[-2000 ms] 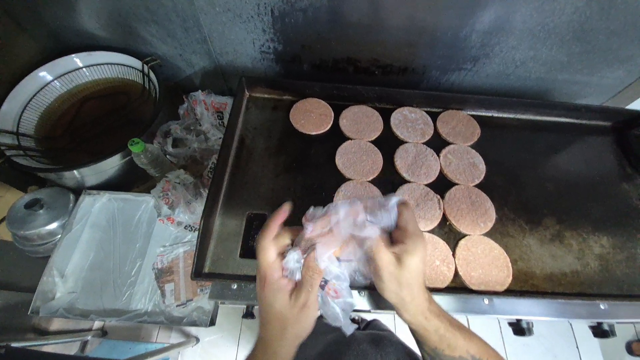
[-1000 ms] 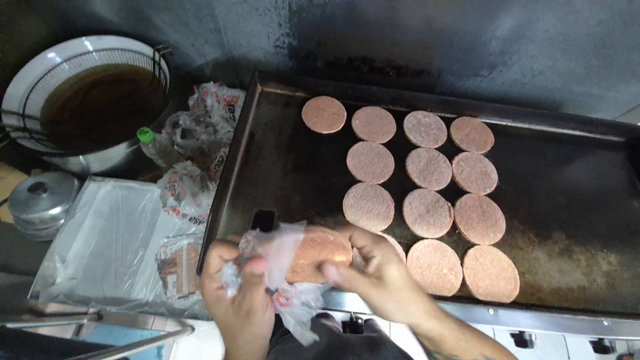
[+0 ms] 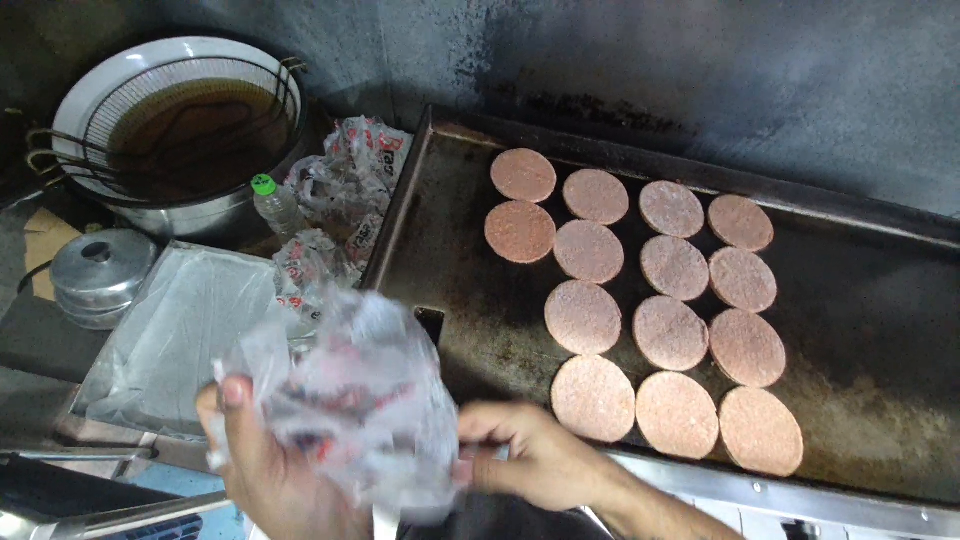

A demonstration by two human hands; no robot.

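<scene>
My left hand (image 3: 277, 465) grips a crumpled, printed clear plastic bag (image 3: 367, 405), blurred by motion, in front of the griddle's near left corner. The fingers of my right hand (image 3: 517, 450) pinch the bag's right side. Whether anything is inside the bag cannot be told. Round patties lie flat in columns on the dark griddle (image 3: 862, 322). The leftmost column has two, a top patty (image 3: 523, 175) and a darker reddish patty (image 3: 520, 232) just below it. Paler patties, such as the near right one (image 3: 760, 431), lie along the front edge.
Left of the griddle are a plastic-lined tray (image 3: 187, 330), more crumpled plastic bags (image 3: 352, 165), a bottle with a green cap (image 3: 277, 206) and a round lidded metal pan (image 3: 101, 270). Behind them, a large pot (image 3: 187, 217) holds a wire basket and dark liquid. A metal wall (image 3: 712, 90) stands behind the griddle.
The patty held in my hands one second ago is no longer seen there. The left column, which showed one patty, now has a second below it. The bag is now spread between both hands.
</scene>
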